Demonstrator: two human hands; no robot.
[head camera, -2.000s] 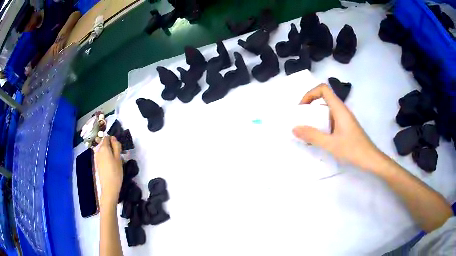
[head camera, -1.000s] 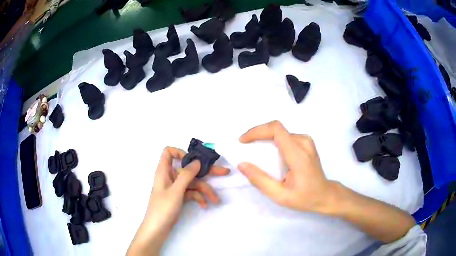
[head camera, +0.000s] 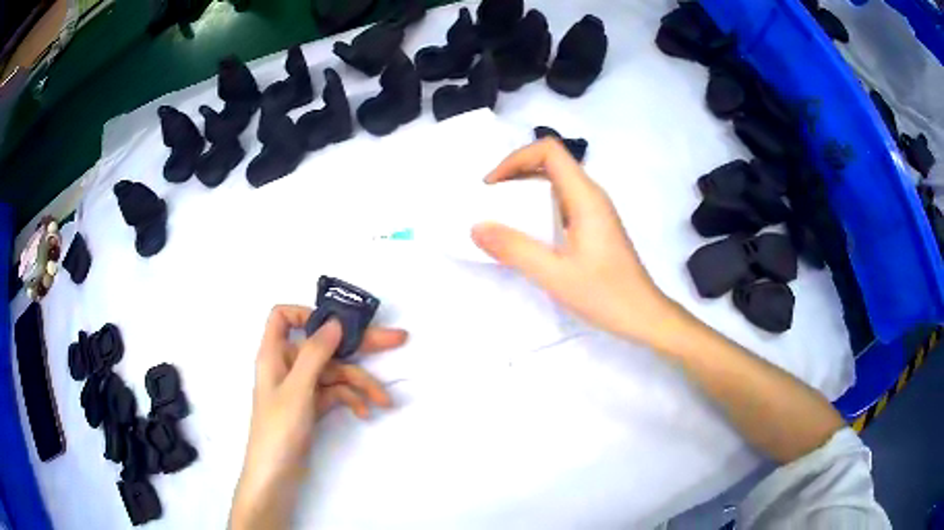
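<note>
My left hand (head camera: 311, 362) pinches a squarish black part (head camera: 344, 305) between thumb and fingers, above the white sheet (head camera: 435, 435). Pale glossy marks show on the part's upper face. My right hand (head camera: 574, 243) is curved around a white glue bottle (head camera: 518, 212), which is nearly lost against the sheet. Its teal dispensing needle (head camera: 400, 235) points left, above and to the right of the black part, apart from it.
Joined black pieces (head camera: 391, 95) stand in rows along the far edge. Loose squarish parts (head camera: 164, 389) lie at left beside a phone (head camera: 39, 383) and beaded ornament (head camera: 41, 257). Rounded black parts (head camera: 725, 264) are heaped at right by a blue bin (head camera: 838, 155). A small pointed piece (head camera: 567, 142) is partly hidden.
My left hand has picked up a black part from the left and brought it in front. The teal needle was at the part one second ago and is now away from it.
</note>
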